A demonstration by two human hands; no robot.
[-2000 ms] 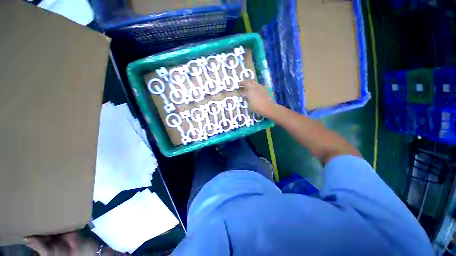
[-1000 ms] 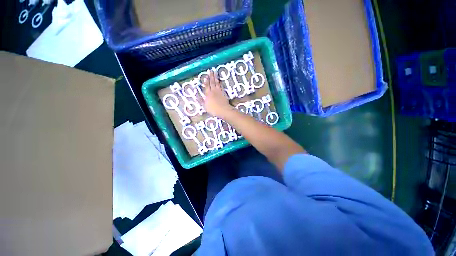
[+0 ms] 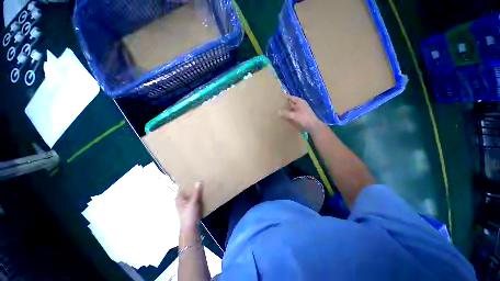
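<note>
A flat brown cardboard divider [image 3: 227, 140] is held over the green crate [image 3: 203, 96] and covers most of it. Only the crate's far rim and a thin strip of white parts along it show; the other parts are hidden. My left hand [image 3: 189, 206] grips the cardboard's near left edge, with the thumb on top. My right hand [image 3: 300, 114] holds its right edge near the far corner, with the fingers on the top face.
A film-wrapped blue crate [image 3: 159, 82] with cardboard inside stands beyond the green one, another blue crate [image 3: 356, 60] to its right. White sheets [image 3: 137, 217] lie on the dark green bench [image 3: 104, 164] at left. White ring-ended parts [image 3: 24, 44] lie far left.
The large cardboard moved from the left over the green crate, covering its rows of parts. My right hand left the parts and took the cardboard's right edge. My left hand came into fuller view.
</note>
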